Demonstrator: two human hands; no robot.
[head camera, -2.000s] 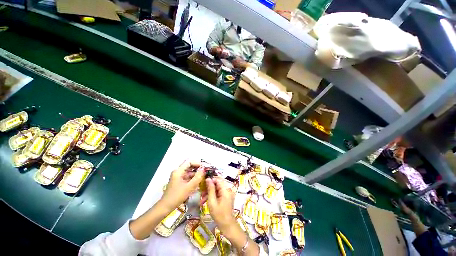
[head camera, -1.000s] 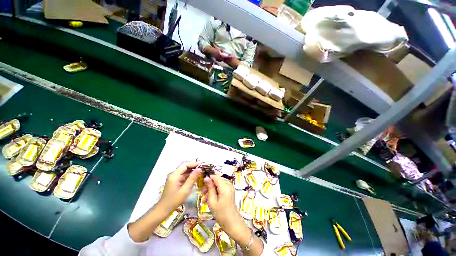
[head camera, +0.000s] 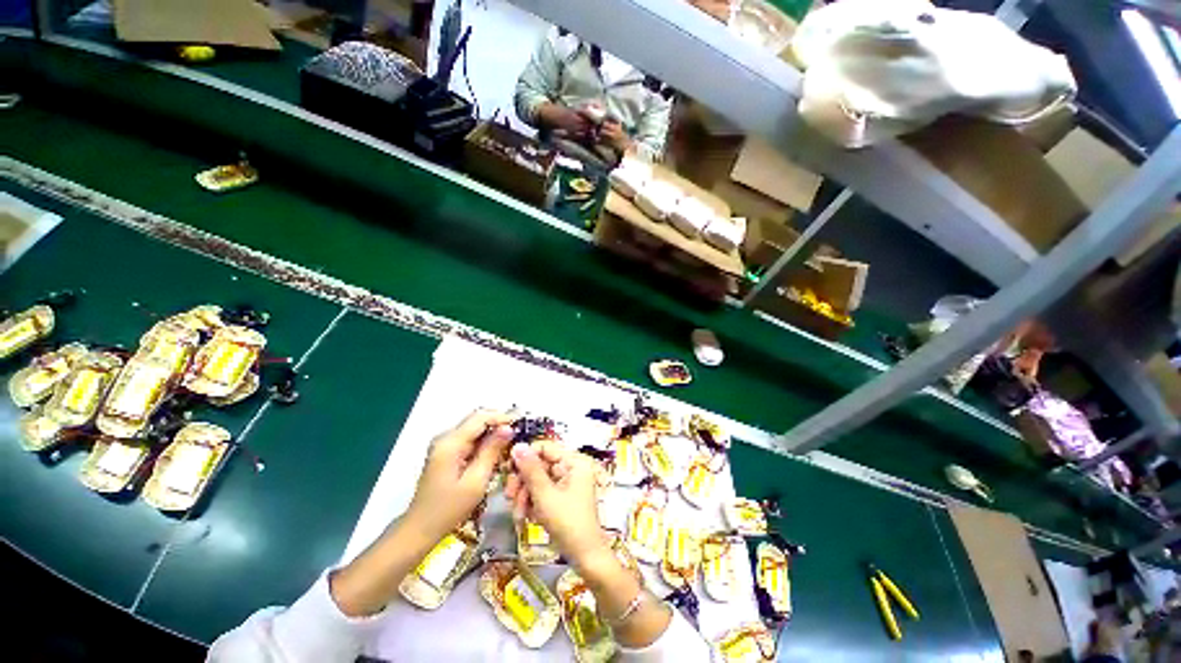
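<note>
My left hand and my right hand meet above the white sheet. Between their fingertips they pinch a small dark connector piece with thin wires. The fingers partly hide it, and its exact shape cannot be told. Below and right of my hands, many cream housing halves with yellow blocks lie on the sheet, with red and dark wires. Another heap of such housings lies on the green bench at left.
A green conveyor belt runs beyond the bench with several units on it. Yellow-handled pliers and a cardboard sheet lie at right. A grey metal post slants across the right. A person sits opposite, behind cartons.
The units on the belt have moved right. My right-hand fingers have shifted and look more curled at the dark piece. Both hands stay in nearly the same place.
</note>
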